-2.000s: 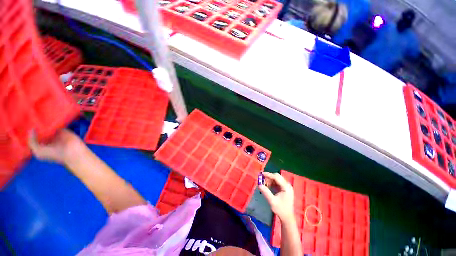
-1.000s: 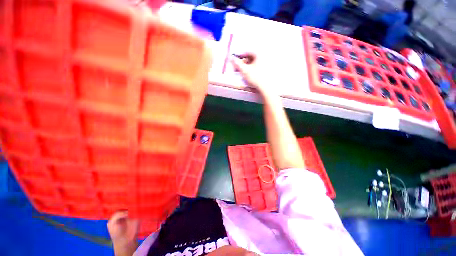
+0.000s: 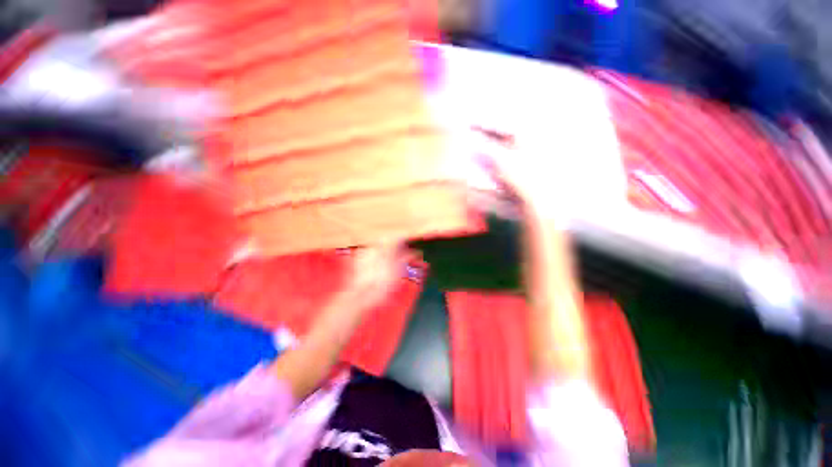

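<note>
The frame is strongly blurred. A large orange-red compartment tray [image 3: 333, 137] is raised in front of me at upper left of centre, over part of the white bench. My left hand [image 3: 381, 266] is shut on its lower edge. My right hand [image 3: 500, 173] reaches over the white bench, to the right of the tray. A small dark mark shows by its fingers, but whether it is a held watch cannot be told. Below the raised tray, another red tray [image 3: 374, 333] lies partly hidden, with a small dark round thing [image 3: 415, 270] near its upper right corner.
The white bench [image 3: 566, 128] carries a red tray [image 3: 721, 155] at right. Another red tray [image 3: 493, 356] lies on the green surface under my right forearm. More red trays [image 3: 169, 237] lie at left. Thin pale leads [image 3: 748, 429] show at lower right. The floor [image 3: 173, 356] is blue.
The raised tray has moved up and right in view, towards the bench, with my left hand on its edge. My right hand remains over the white bench. The view has shifted and blurred.
</note>
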